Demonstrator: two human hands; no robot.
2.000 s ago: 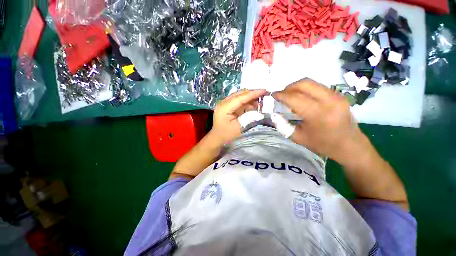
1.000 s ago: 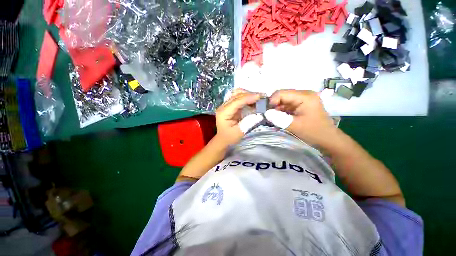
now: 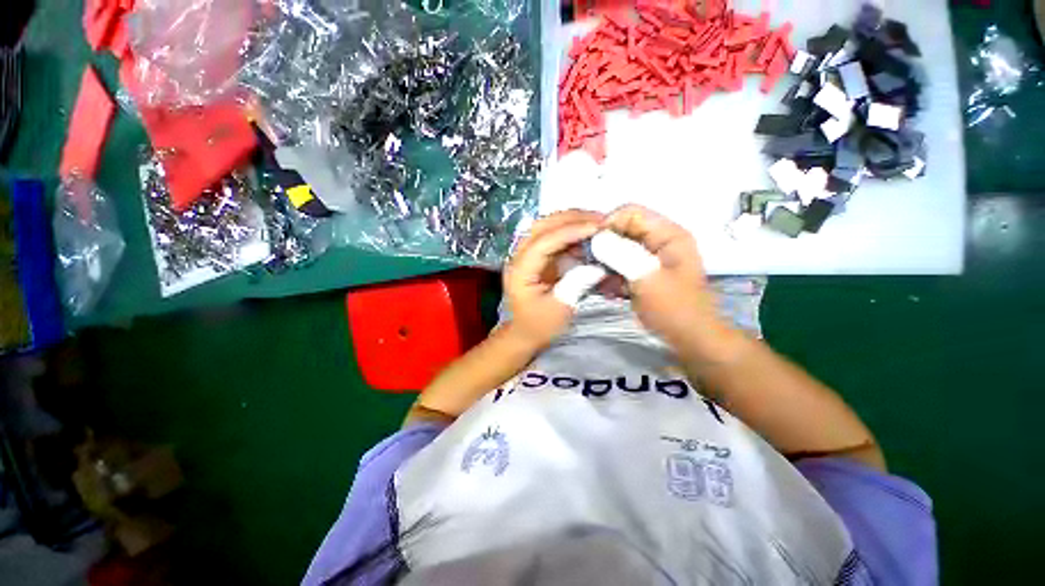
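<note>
My left hand (image 3: pixel 543 275) and my right hand (image 3: pixel 662 269) meet at the front edge of the white work sheet (image 3: pixel 676 172), close to my chest. Both thumbs wear white coverings. The fingertips close together around a small grey piece (image 3: pixel 591 247), mostly hidden by the fingers and the right thumb. A heap of red strips (image 3: pixel 653 63) lies on the sheet beyond my hands. A heap of dark square plates (image 3: pixel 854 103), some with white or greenish faces, lies on the sheet at the right.
Silver metal fittings (image 3: pixel 401 115) lie on clear plastic bags at the left. A smaller metal heap (image 3: pixel 201 235), red sheet pieces (image 3: pixel 206 149) and a yellow-and-black tool (image 3: pixel 296 192) lie farther left. A red stool (image 3: pixel 407 332) stands below the bench edge. A crinkled bag (image 3: pixel 999 74) lies far right.
The grey piece, held upright between both hands a second ago, is now mostly covered. The right thumb has moved up and inward over it, and the right hand is closer to the left.
</note>
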